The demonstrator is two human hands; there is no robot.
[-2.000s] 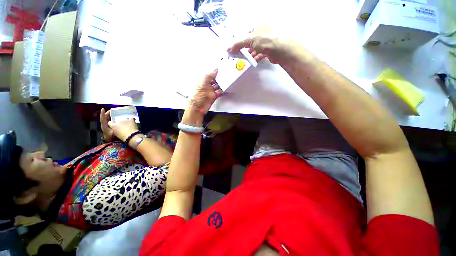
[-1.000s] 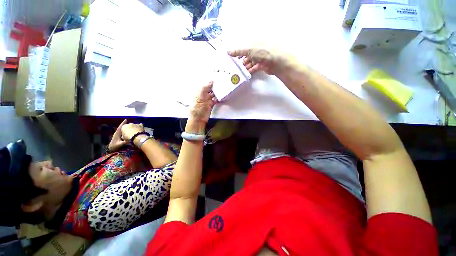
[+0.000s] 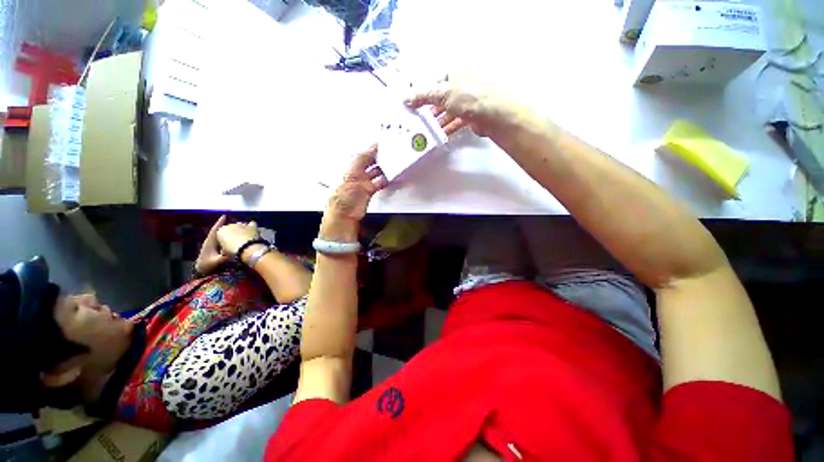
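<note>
A small white gift box (image 3: 402,152) with a round yellow mark and small dark marks on its face is held tilted just above the white table, near its front edge. My left hand (image 3: 358,185) grips the box at its lower left side. My right hand (image 3: 456,106) holds its upper right side, where a thin white edge or flap shows under the fingers. The inside of the box is hidden.
A white table (image 3: 533,194) bears white boxes (image 3: 700,45) at the back right, a yellow folded sheet (image 3: 706,159) at right, and clear plastic (image 3: 375,36) with dark cables behind my hands. A brown carton (image 3: 110,135) and another person (image 3: 217,343) are at left.
The raised white flap under my right hand now lies against the box. Both hands and the box have shifted slightly left. The other person's hands no longer hold a white item and are together.
</note>
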